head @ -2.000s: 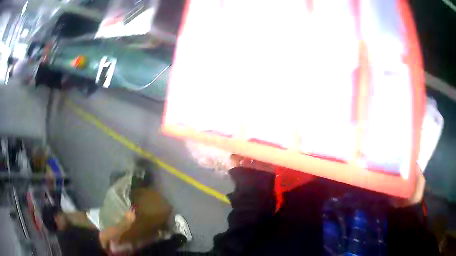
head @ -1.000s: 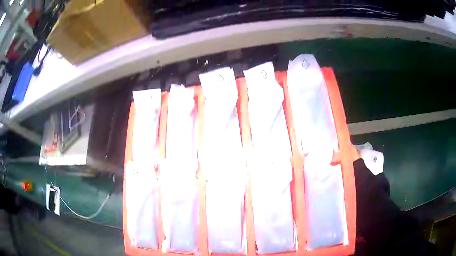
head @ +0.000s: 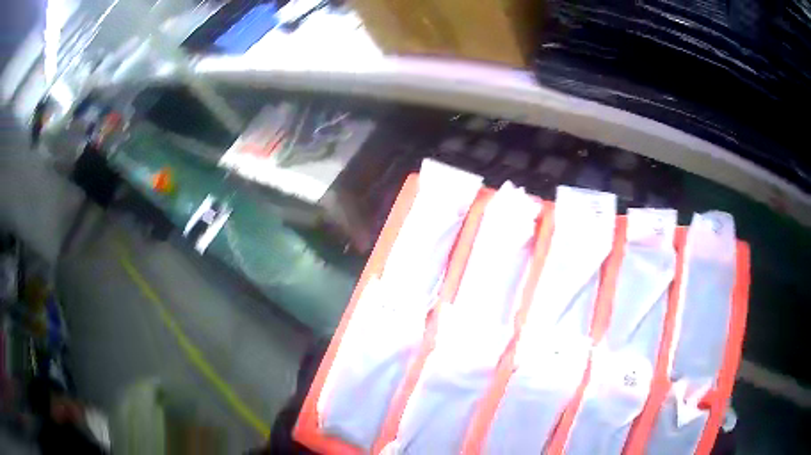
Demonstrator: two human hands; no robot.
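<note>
A red-orange foam tray [head: 743,293] fills the lower right of the head view, tilted. It holds two rows of phones in whitish plastic sleeves [head: 707,302]. The sleeves' open ends stick out past the tray's far edge, and small dark marks show on some. Neither of my hands can be seen; a dark sleeve [head: 298,391] shows at the tray's left edge. The picture is partly blurred.
The green bench [head: 276,267] runs to the far left, with a white-topped box [head: 302,151] and an orange-red object [head: 164,180] on it. A cardboard carton [head: 445,27] and black wrapped material [head: 676,71] are on the shelf behind. A yellow line [head: 182,342] crosses the floor.
The view has swung left, so the tray now appears lower right and tilted. The hand and dark sleeve seen at the tray's right edge a second ago are out of sight.
</note>
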